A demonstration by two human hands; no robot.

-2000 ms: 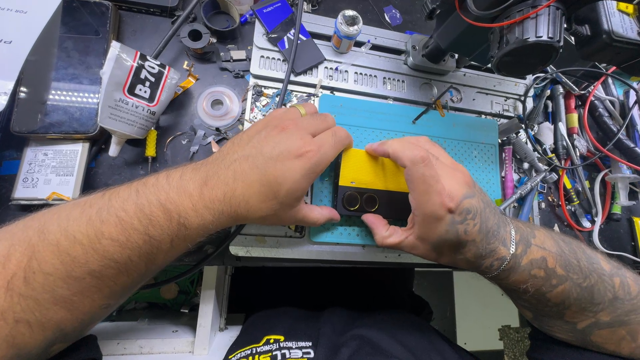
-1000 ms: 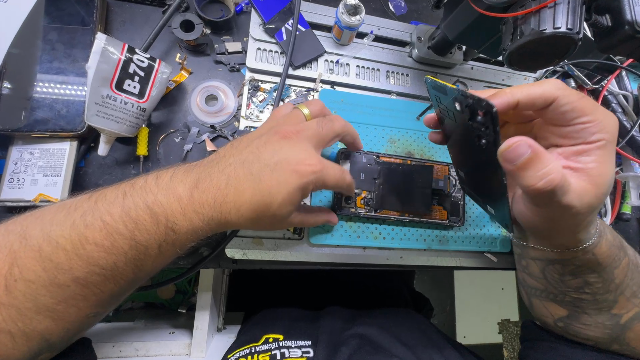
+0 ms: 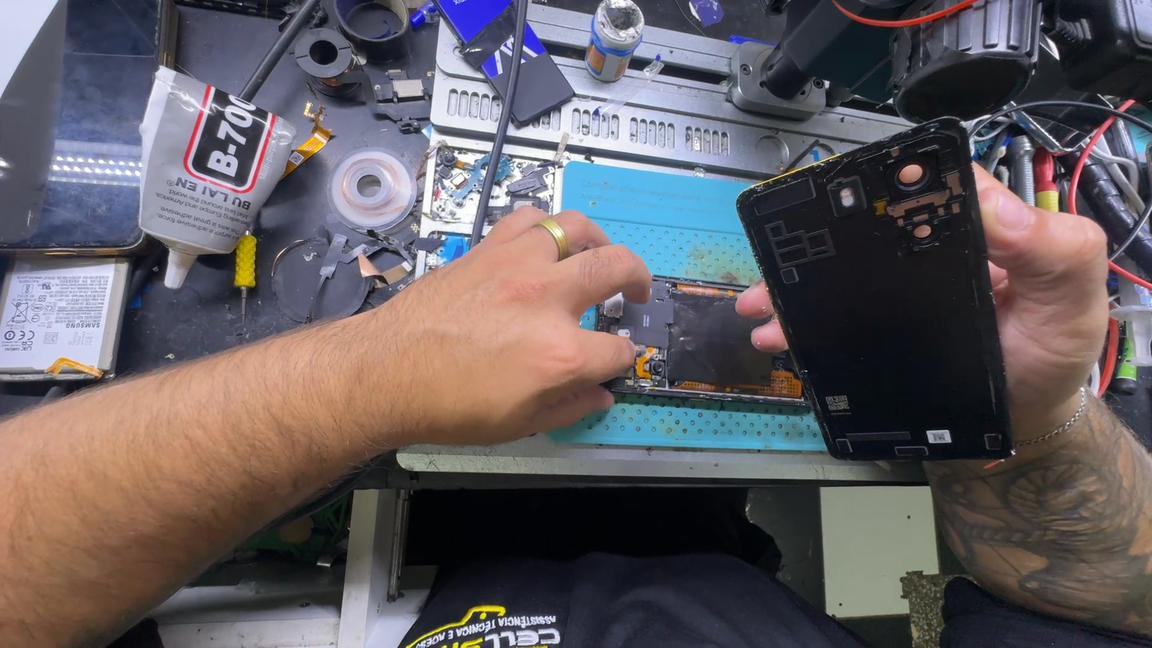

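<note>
An opened smartphone (image 3: 720, 337) lies on a teal silicone mat (image 3: 648, 202), its inner parts and orange flex cables showing. At its left end is my left hand (image 3: 549, 315), wearing a gold ring, with thumb and fingers spread around the phone's edge; whether they grip it is hard to tell. My right hand (image 3: 1035, 261) holds up the phone's back cover (image 3: 891, 333), its black inner side with camera openings turned toward me. The cover hides the phone's right end.
A B-7000 glue tube (image 3: 211, 162), a tape spool (image 3: 373, 186) and a Samsung battery (image 3: 58, 315) lie at left. Behind the mat stand a small jar (image 3: 615, 40) and a metal rail (image 3: 666, 126). Tools and cables (image 3: 1080, 171) crowd the right.
The back cover, yellow side up under both hands two seconds ago, is off the phone. My right hand has lifted it to the right and turned its inner side toward me.
</note>
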